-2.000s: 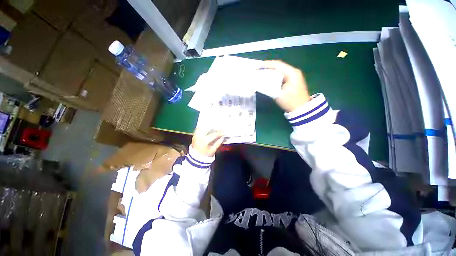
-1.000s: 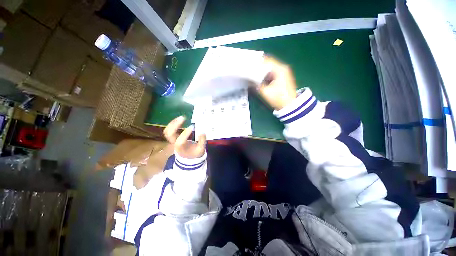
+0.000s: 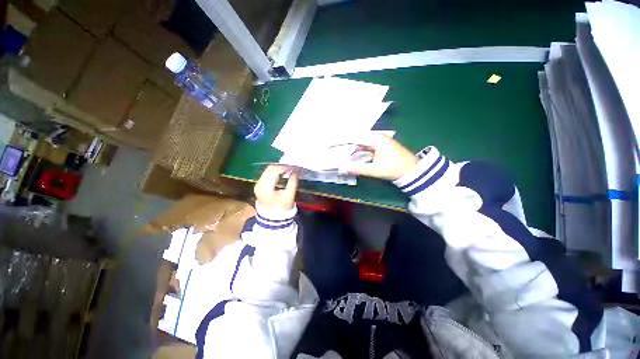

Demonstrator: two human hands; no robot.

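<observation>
Overlapping white label sheets (image 3: 330, 112) lie on the green bench at centre, their upper faces looking blank. My left hand (image 3: 276, 186) and my right hand (image 3: 382, 158) hold a thin white label sheet (image 3: 316, 158) between them at the near edge of the pile. The left fingers pinch its left end, the right fingers its right end. The sheet is bent and seen nearly edge-on. Its print is too blurred to read.
A water bottle (image 3: 214, 97) lies at the bench's left edge by brown ridged cardboard (image 3: 193, 133). Fanned box blanks (image 3: 582, 140) stand at right. A yellow scrap (image 3: 494, 78) lies on the bench (image 3: 449, 112). An open brown carton (image 3: 203, 217) holds white blanks at lower left.
My right hand has moved down toward the bench's near edge. My left hand has closed on the sheet's left end. The lifted sheet now spans both hands, with blank sheets showing behind.
</observation>
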